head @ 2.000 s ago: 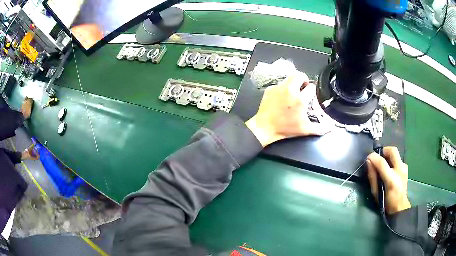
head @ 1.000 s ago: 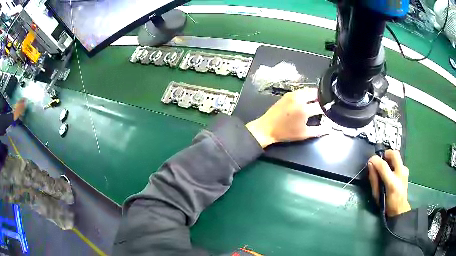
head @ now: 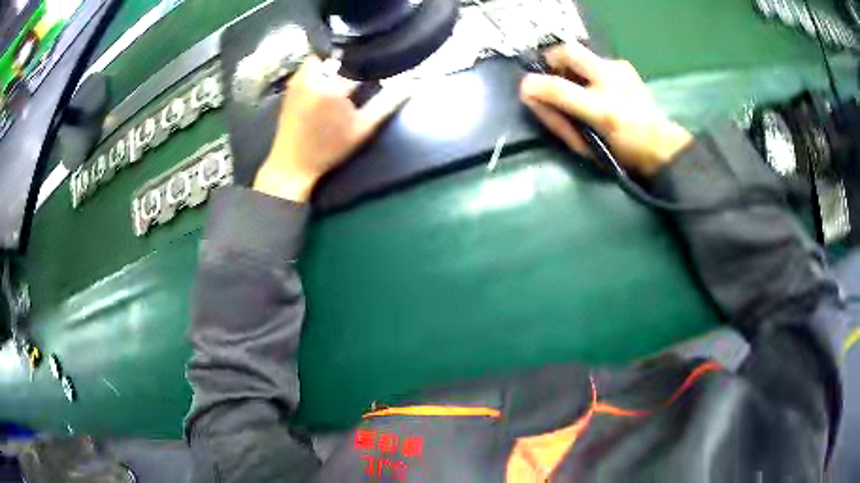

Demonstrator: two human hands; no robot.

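Note:
A silver cast part (head: pixel 504 30) with openings lies on the black work plate (head: pixel 377 170), partly hidden by the black microscope head (head: pixel 401 42). My left hand (head: pixel 321 118) is at the part's left end, its thumb against the lower edge; its fingertips are partly hidden beside the head. My right hand (head: pixel 608 108) is shut on a slim dark corded tool (head: pixel 533 62), at the part's lower right edge. The tool's tip is too blurred to make out. Its cable runs past my right wrist.
More cast parts (head: pixel 179 189) lie on the green mat left of the plate. A crinkled pale pile (head: pixel 269 61) is on the plate beside my left hand. Small discs (head: pixel 55 366) lie at the far left. Dark items (head: pixel 802 141) stand at the right edge.
The view has turned and tilted down, showing my jacket front and shifting the bench upward. The cast part has slid right under the head since the first frame. Both hands keep their places at the part.

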